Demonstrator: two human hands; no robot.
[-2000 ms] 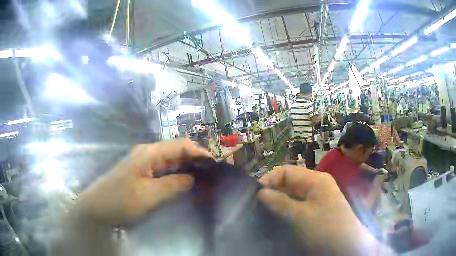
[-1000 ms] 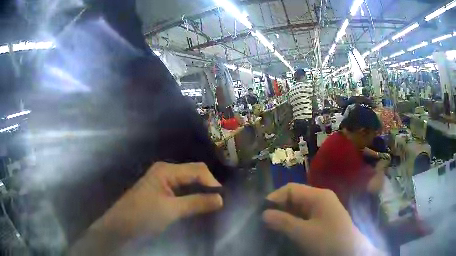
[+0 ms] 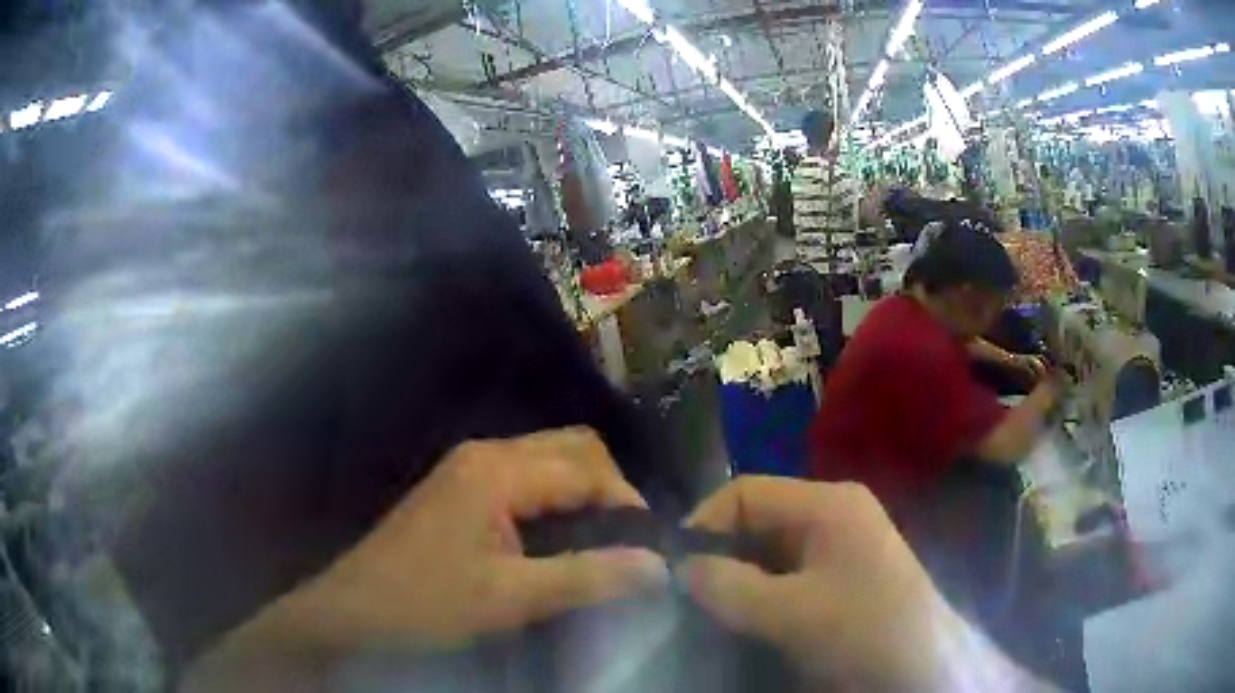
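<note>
A large dark garment piece (image 3: 406, 311) fills the left side and runs down to the hands at the lower middle. My left hand (image 3: 501, 542) pinches a dark folded edge between thumb and fingers. My right hand (image 3: 799, 562) pinches the same dark edge just to the right, its fingertips almost touching those of my left hand. The lower part of the cloth is blurred and washed out by glare.
A person in a red top (image 3: 901, 393) sits at the right beside a sewing machine (image 3: 1124, 366). A blue bin (image 3: 768, 427) holds pale pieces. A person in a striped top (image 3: 822, 210) stands farther back. A white sheet (image 3: 1178, 460) is at the right edge.
My hands have come closer together on the dark edge. The dark cloth has risen across the left side since the earliest frame. The view has shifted slightly downward.
</note>
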